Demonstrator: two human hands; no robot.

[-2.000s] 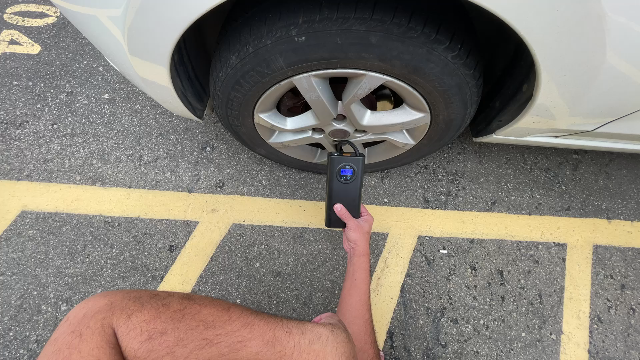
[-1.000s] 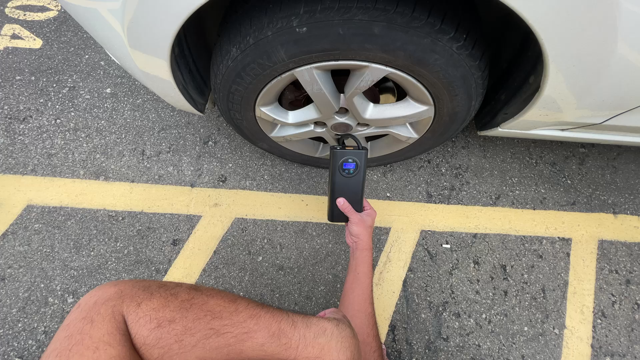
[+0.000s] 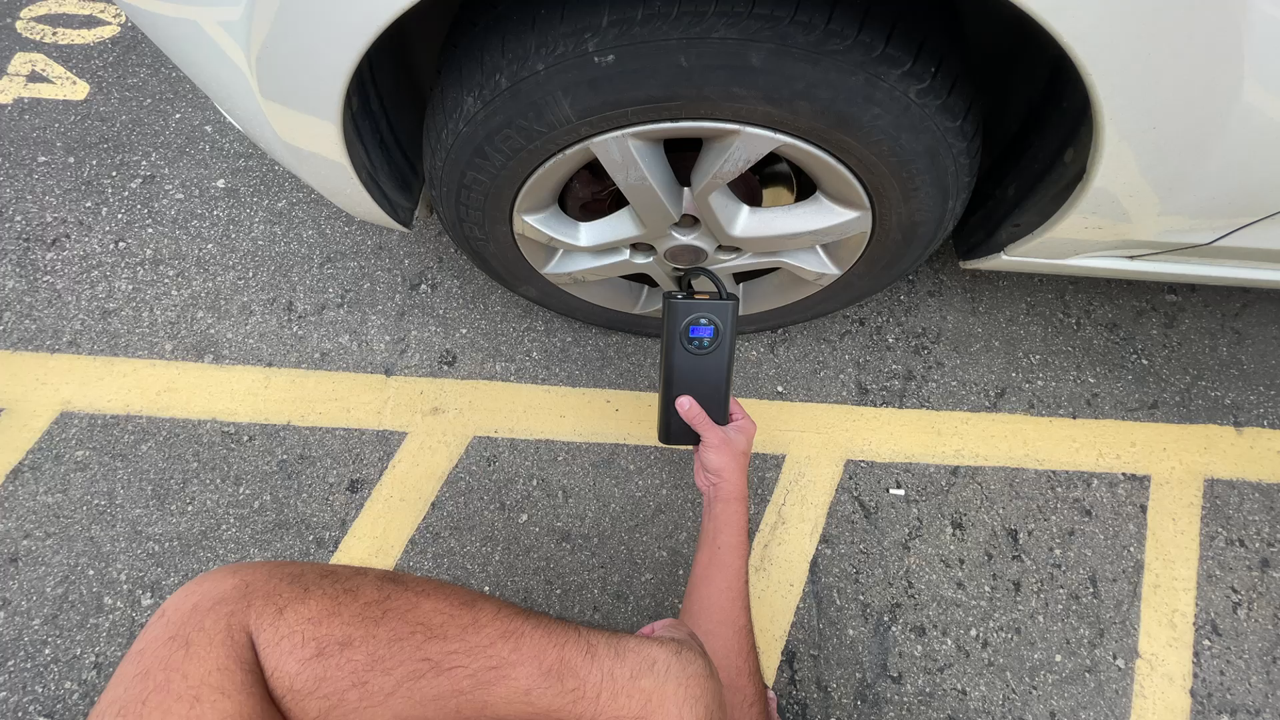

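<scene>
My right hand (image 3: 722, 440) holds the lower end of a black portable tire inflator (image 3: 697, 370), thumb on its front and fingers mostly hidden behind it. A small round panel with a lit blue display faces me. From the inflator's top, a short black hose (image 3: 706, 275) loops up in front of the silver alloy wheel (image 3: 640, 180); where its far end goes is unclear. The black tire (image 3: 510, 190) stands on the asphalt beyond the inflator. My left hand cannot be made out.
The white car's body (image 3: 1180, 120) surrounds the wheel arch. Yellow painted lines (image 3: 560, 412) cross the grey asphalt, with painted numerals at the upper left. A small white scrap (image 3: 896, 491) lies to the right of my forearm. My bare bent leg (image 3: 400, 640) fills the lower left.
</scene>
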